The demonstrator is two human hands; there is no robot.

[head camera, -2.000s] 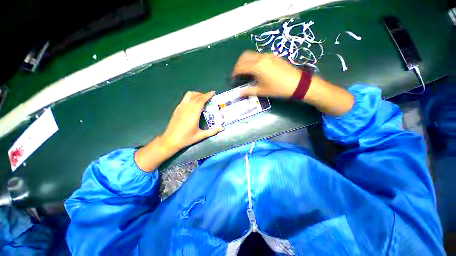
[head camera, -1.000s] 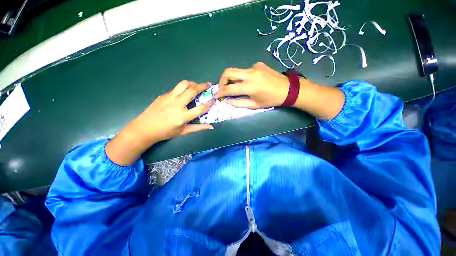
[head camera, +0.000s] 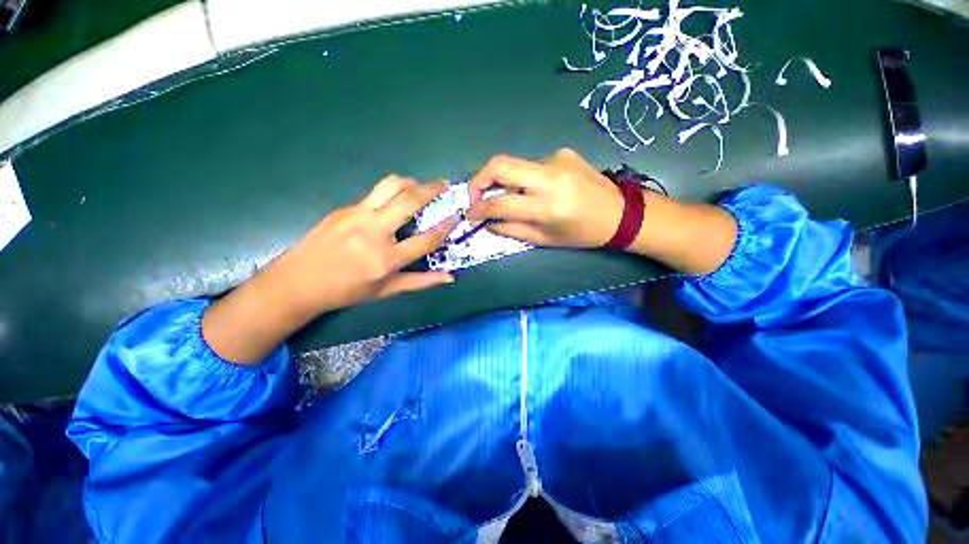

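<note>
An open phone unit (head camera: 483,250) lies on the green mat near its front edge, its white and silvery inside facing up. My left hand (head camera: 372,242) holds its left end, fingers on the upper side and thumb along the lower edge. My right hand (head camera: 553,200), with a dark red wrist band, is bent over the unit. Its fingertips meet the left fingertips at the unit's left end. A thin dark tool tip seems to show under the right fingers; most of it is hidden. My right hand covers much of the unit's upper right part.
A loose pile of curly white flex cables (head camera: 675,69) lies beyond my right hand, with a few strips apart to its right. A slim black phone (head camera: 902,112) with a white cable lies at far right. A white rail (head camera: 117,80) and a paper card (head camera: 11,202) are at left.
Two seconds ago my right hand was raised and blurred over the unit's right end; now both hands meet at its left end. The view has shifted, so the paper card is mostly out of frame.
</note>
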